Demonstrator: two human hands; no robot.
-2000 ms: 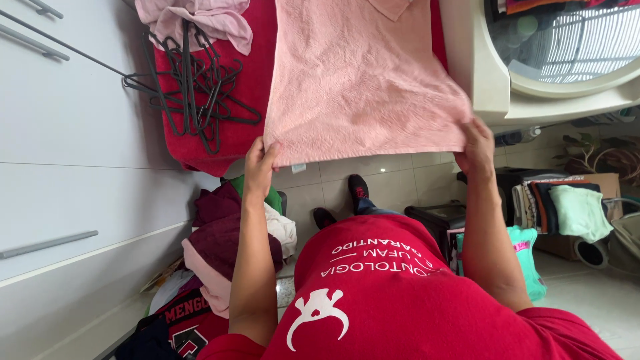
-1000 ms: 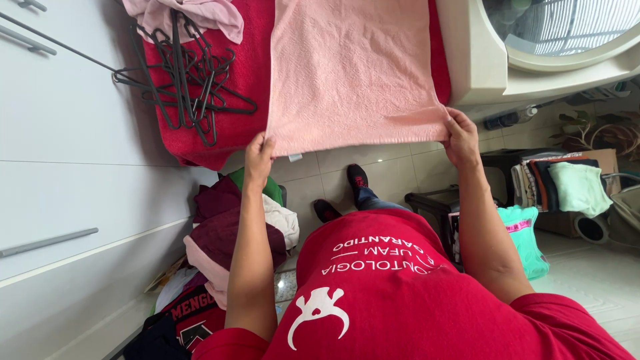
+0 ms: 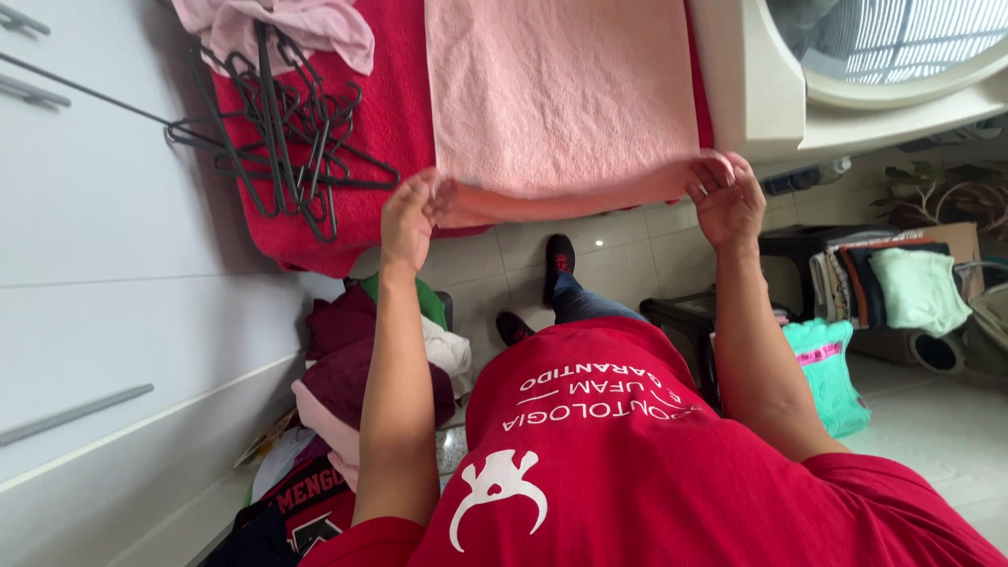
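Note:
A pink terry towel (image 3: 563, 94) lies spread over a red cloth (image 3: 378, 102), its near edge raised and sagging between my hands. My left hand (image 3: 413, 205) grips the near left corner, the fingers slightly blurred. At the near right corner, my right hand (image 3: 726, 193) pinches the same edge between thumb and fingers, palm partly turned up. Black clothes hangers (image 3: 287, 134) lie in a tangled heap on the red cloth, left of the towel. Beyond them is a crumpled light pink cloth (image 3: 339, 31).
White drawers (image 3: 142, 197) stand at the left. A front-loading machine (image 3: 764, 87) with a round glass door is at upper right. Piled clothes (image 3: 339, 331) sit low on the left. Folded clothes (image 3: 917, 287) rest on a black stool at right, near a turquoise bag (image 3: 831, 378).
The towel's near edge, stretched nearly straight before, now curls up and sags between my hands. Both hands have moved slightly away from my body with the edge.

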